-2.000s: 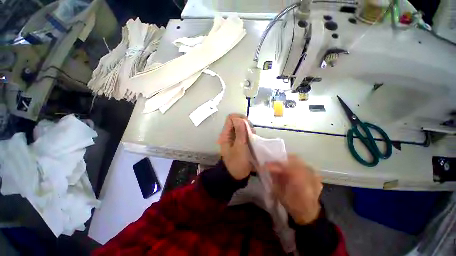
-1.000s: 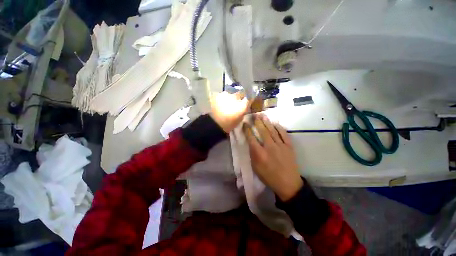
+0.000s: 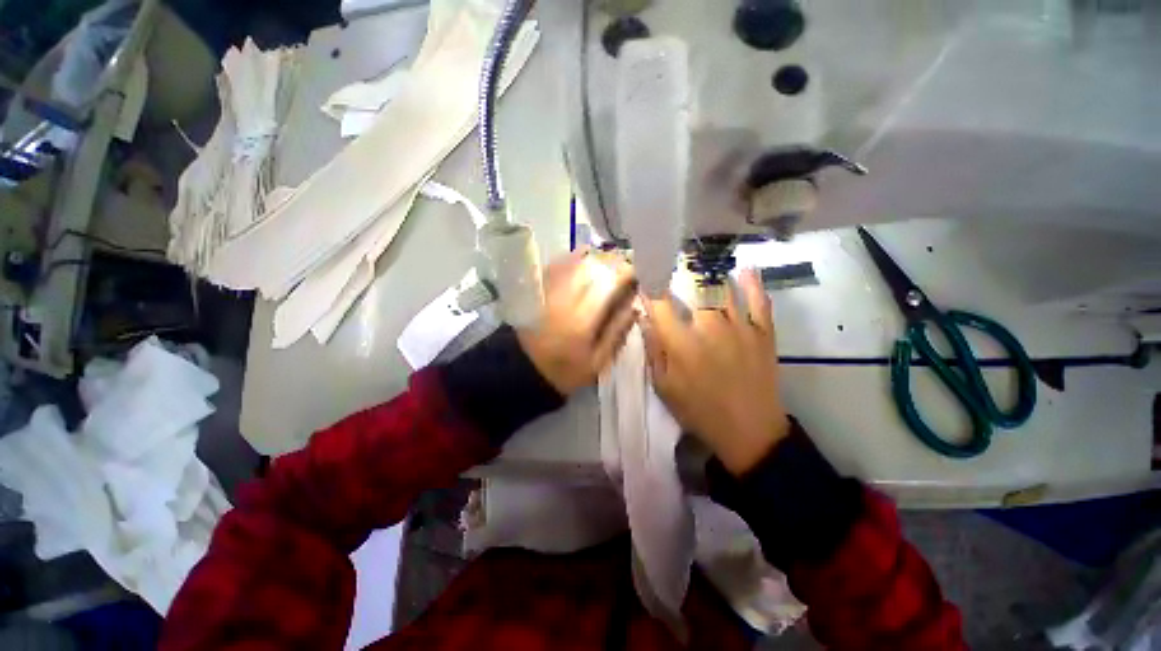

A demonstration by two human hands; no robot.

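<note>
A pale pinkish-white band piece (image 3: 644, 445) runs from my hands over the table edge to my lap. My left hand (image 3: 577, 318) grips it just left of the needle area, brightly lit and slightly blurred. My right hand (image 3: 717, 369) is on the band from the right, fingers bent around its upper end. The sewing machine head (image 3: 993, 115) stands over my fingers. A pale upright strip (image 3: 654, 153) shows in front of the head. The needle point itself is hidden.
Green-handled scissors (image 3: 949, 363) lie right of the needle. Left are long cream strips (image 3: 344, 191), a tied bundle (image 3: 248, 153), a white tag (image 3: 439, 328) and the machine lamp (image 3: 512, 274). A white fabric heap (image 3: 127, 471) lies lower left.
Two seconds ago both hands held the band near the table edge; they have since moved up to the needle area. Over the last second they shifted slightly, and the hanging part of the band has moved.
</note>
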